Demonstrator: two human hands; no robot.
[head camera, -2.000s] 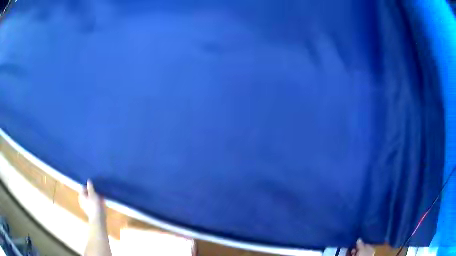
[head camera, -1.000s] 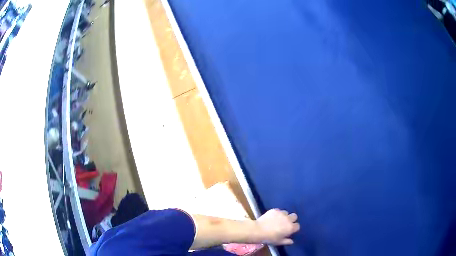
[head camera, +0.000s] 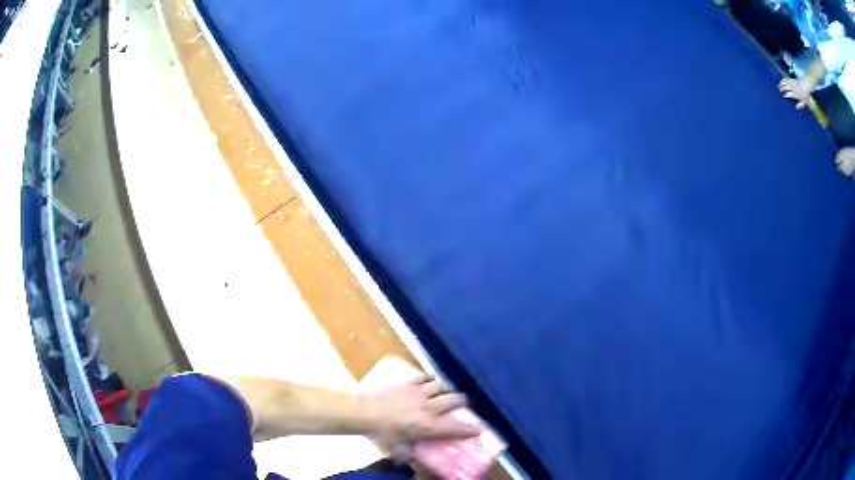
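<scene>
A wide navy fabric ply covers the table, with shallow wrinkles. Its dark near edge runs along a pale edge strip. My left hand, bare and slightly blurred, lies over a pink-wrapped weight at the bottom centre, beside the fabric edge. The fingers lie across the weight's top and the thumb is on its near side. The hand hides part of the weight, and the picture's bottom edge is close to it. My right hand is not in view.
Another person's hands are at the far fabric edge, upper right, by a yellowish strip. A pale block or paper lies near my hand on the brown table margin. Left are an aisle and a metal frame with cloth.
My left hand has moved left from the fabric edge onto the pink-wrapped weight. The view has shifted, and the other person's hands now show at the far side. My right hand, seen two seconds ago, is out of view.
</scene>
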